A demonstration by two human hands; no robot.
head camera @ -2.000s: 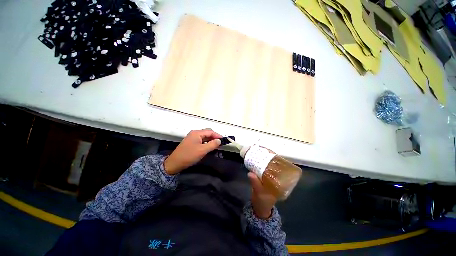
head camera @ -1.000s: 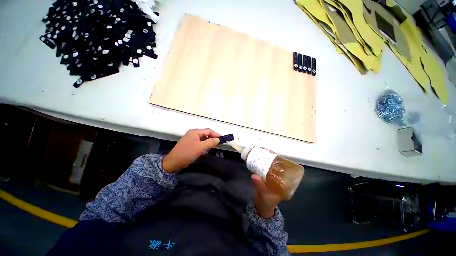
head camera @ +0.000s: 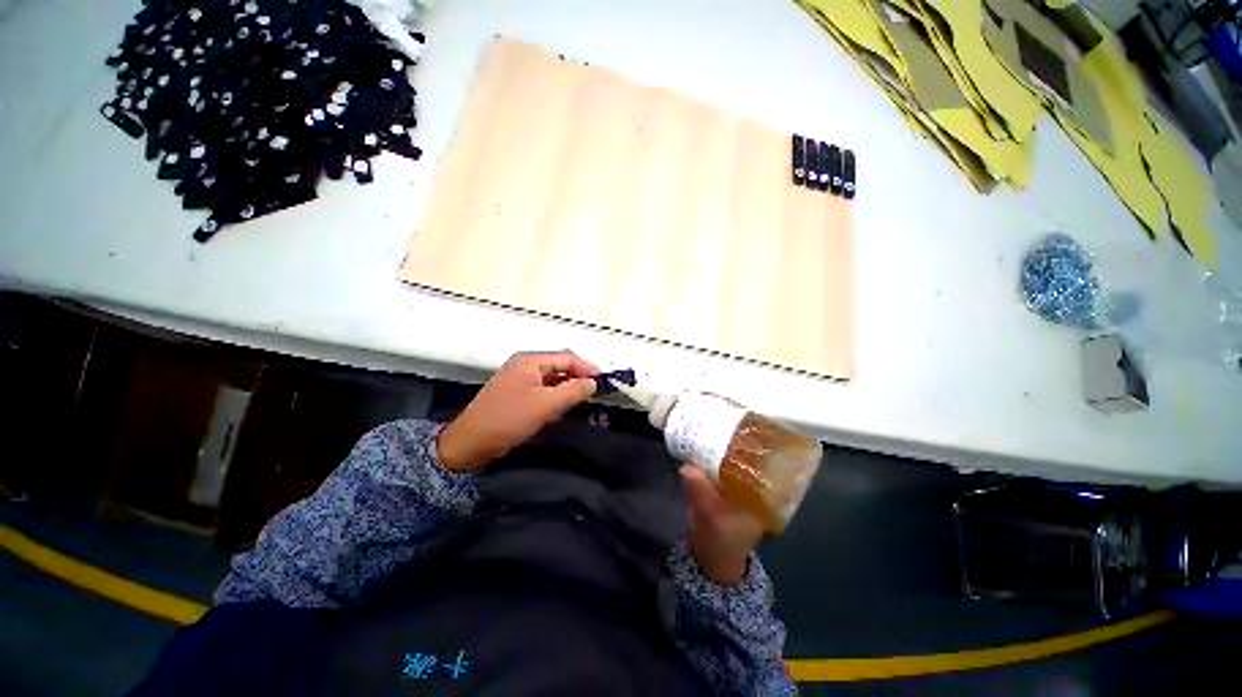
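Note:
My left hand (head camera: 520,406) pinches a small black tab (head camera: 616,381) between thumb and fingertips, just off the table's front edge. My right hand (head camera: 722,523) holds the glue bottle (head camera: 746,456) from below, tilted, with amber contents and a white label. Its pale nozzle points up-left and meets or nearly meets the tab; exact contact cannot be told. The plywood board (head camera: 613,218) lies behind my hands. A row of glued tabs (head camera: 824,165) sits at its far right, white spots aligned toward me. The pile of tabs (head camera: 266,109) lies left of the board.
Yellow cut pieces (head camera: 1001,136) lie at the far right. A silvery-blue heap (head camera: 1060,281) and a small grey-white box (head camera: 1114,373) sit right of the board. White crumpled material (head camera: 395,19) touches the pile. The white table's front edge (head camera: 913,443) curves past my hands.
The bottle has shifted slightly left and its nozzle is closer to the tab than one second ago. The tab is tilted a little differently. The row on the board looks the same.

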